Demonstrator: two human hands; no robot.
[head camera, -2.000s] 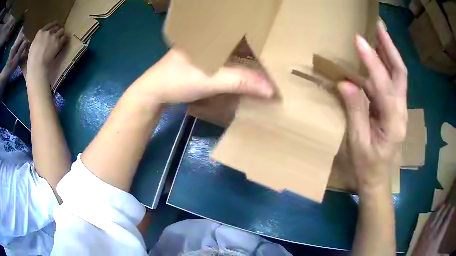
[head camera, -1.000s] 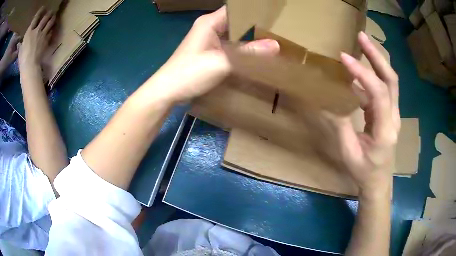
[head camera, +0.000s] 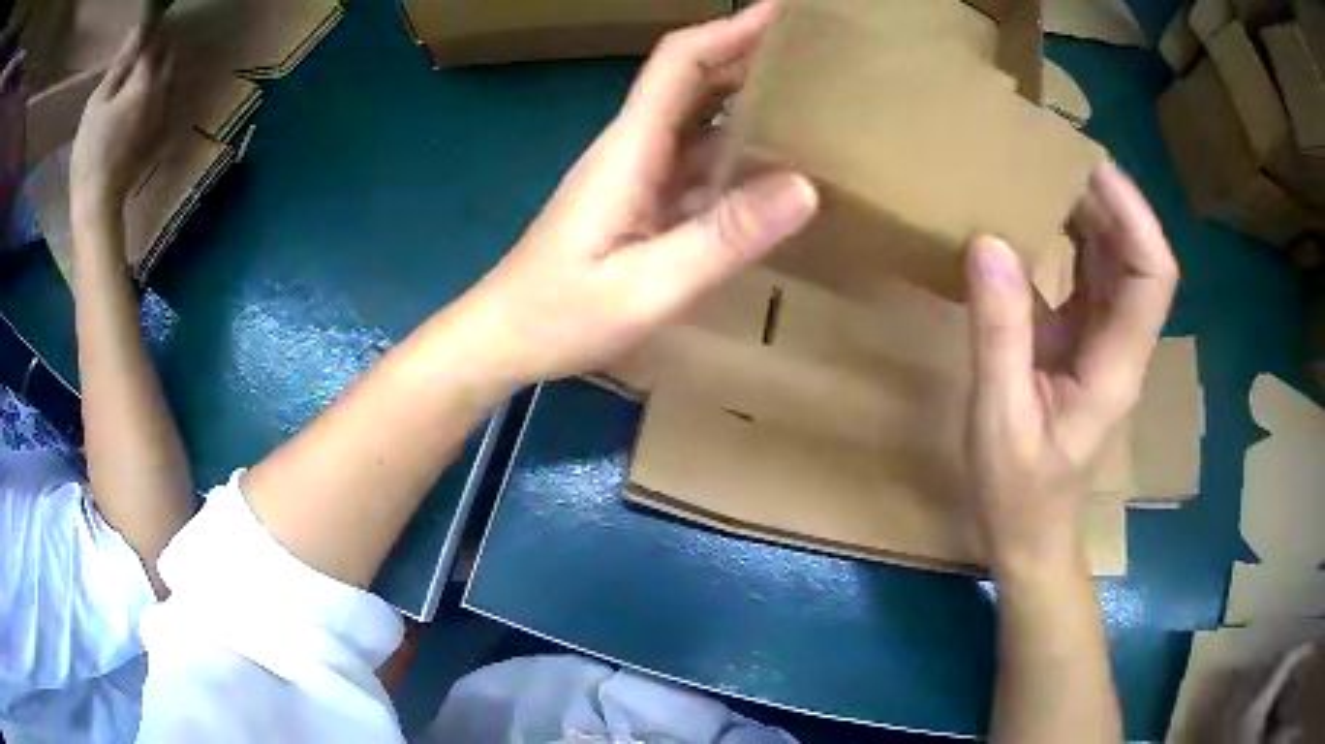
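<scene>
A partly folded tan box (head camera: 901, 131) is held up above the table, slightly blurred, its top cut off by the upper edge. My left hand (head camera: 639, 233) grips its left side, thumb on the near wall, other fingers partly hidden behind. My right hand (head camera: 1068, 349) holds its right near corner, thumb on the near wall and fingers around the side. Flat die-cut blanks (head camera: 814, 465) lie stacked on the table beneath, with short dark slits showing. The box hides part of the stack.
Dark green tables (head camera: 349, 189) have pale edges and a gap between them. Another person's hand (head camera: 116, 131) rests on blanks at upper left. A box (head camera: 552, 29) stands at the top. Folded boxes (head camera: 1250, 116) lie upper right, more blanks (head camera: 1286, 465) at the right edge.
The end flap that hung down towards me is folded up, and a near wall now stands. My left hand has moved right with the box. The blanks below are more exposed.
</scene>
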